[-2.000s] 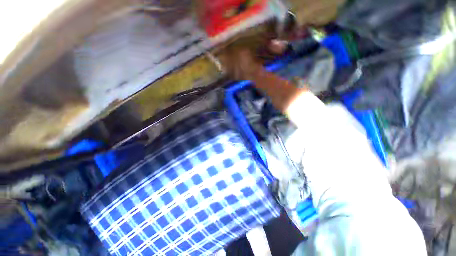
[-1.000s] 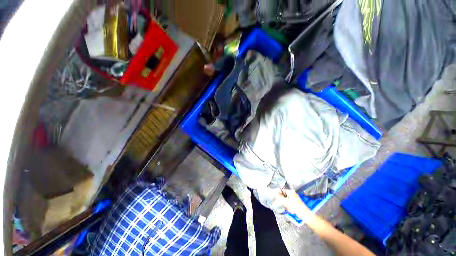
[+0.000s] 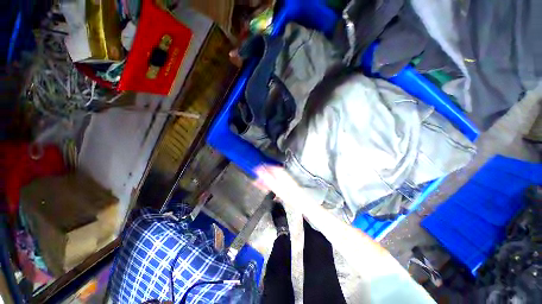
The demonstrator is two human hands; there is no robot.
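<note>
My right hand (image 3: 268,177) is blurred and overexposed at the near left rim of a blue crate (image 3: 235,142); its forearm comes in from the lower right. Whether it holds anything cannot be told. Pale grey garments (image 3: 356,142) are heaped in the crate, with a dark navy garment piece (image 3: 279,107) at their left side. My left hand is not in view.
A red box (image 3: 160,53) and a brown carton (image 3: 71,219) are on the shelf at left. Blue-checked cloth (image 3: 172,255) lies at the lower left. A blue panel or crate side (image 3: 481,208) and dark garments (image 3: 517,243) are at the right. My dark-clothed legs (image 3: 321,267) show below.
My right hand has moved from the pale garments' lower edge up and left to the crate rim. The view has shifted, so the red box appears further up and left.
</note>
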